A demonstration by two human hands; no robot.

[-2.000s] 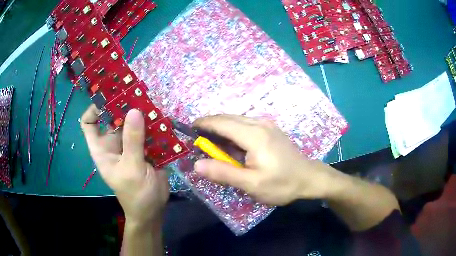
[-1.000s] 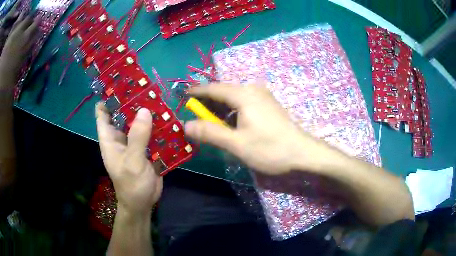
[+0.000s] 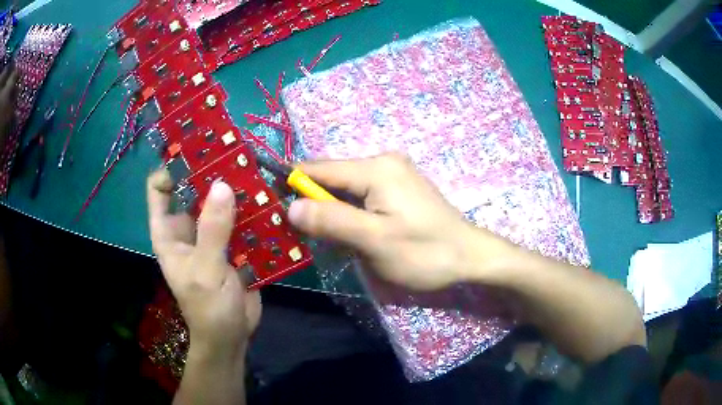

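Observation:
A long red PCB panel strip with pale and silver components runs from the upper left down to the centre. My left hand grips its near end, thumb on top and fingers at the left edge. My right hand is shut on cutters with a yellow handle. Their dark jaws are at the strip's right edge; whether they touch it cannot be told. A shiny pinkish bubble sheet lies on the green mat, partly under my right hand and forearm.
Red board strips lie at right, white paper slips below them. More strips lie at the top. Thin red waste strips are scattered beside the sheet and at left. Another person's hand shows at the far left edge.
The view has shifted, first left, then slightly right. Against one second ago, the dark jaws have come into clear view farther up the strip's right edge. Both hands keep their holds.

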